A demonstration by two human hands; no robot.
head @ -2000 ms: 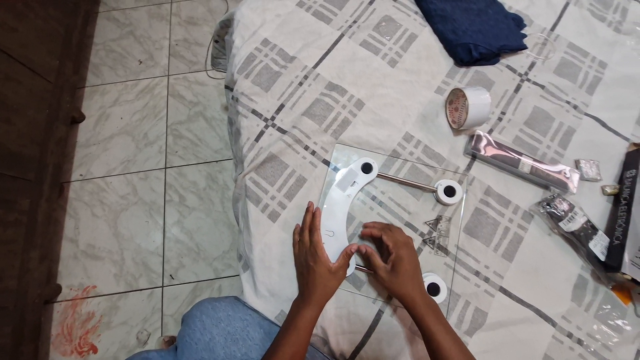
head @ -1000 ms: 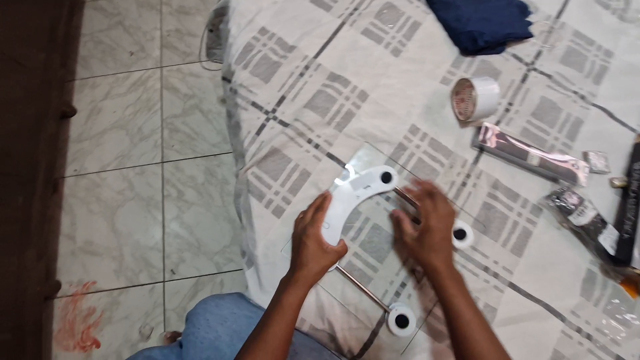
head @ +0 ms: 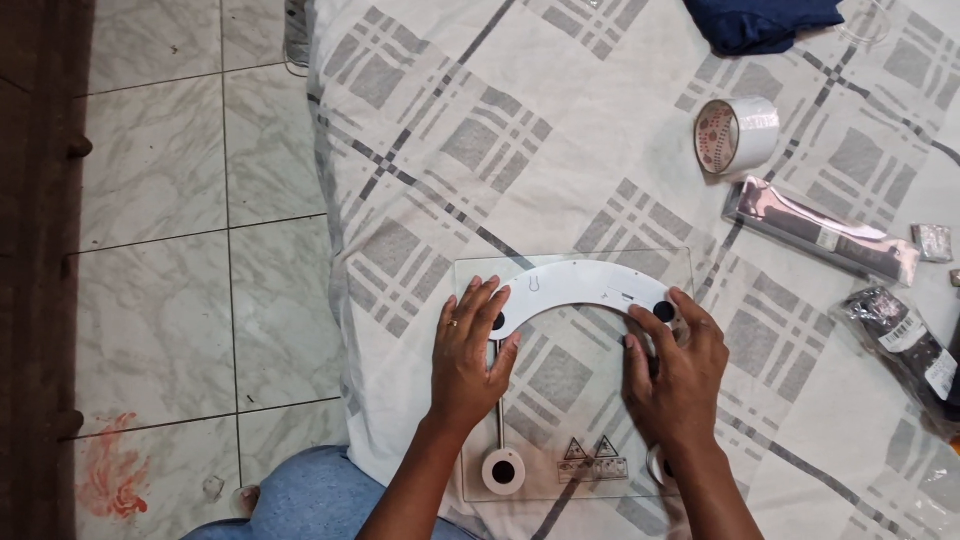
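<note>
A glass bathroom scale (head: 555,375) lies underside up on the patterned bedsheet, its white curved housing (head: 577,283) toward the far edge. My left hand (head: 472,360) rests on the housing's left end, fingers over a black foot pad; a metal rod runs from there to a round white foot (head: 503,471). On the right end, beside the other black pad (head: 664,311), my right hand (head: 675,367) has its fingertips, spread and bent. Its wrist partly covers the near right foot. Printed warning symbols (head: 592,459) show on the glass between the near feet.
Right of the scale lie a roll of tape (head: 736,135), a shiny long box (head: 821,231), a plastic-wrapped dark item (head: 900,337) and a small packet (head: 934,241). Dark blue cloth (head: 761,22) is at the top. The bed's edge and floor tiles (head: 157,315) are at left.
The scale has turned clockwise, so its curved housing now faces away from me instead of left. My right hand has come onto the housing's right end.
</note>
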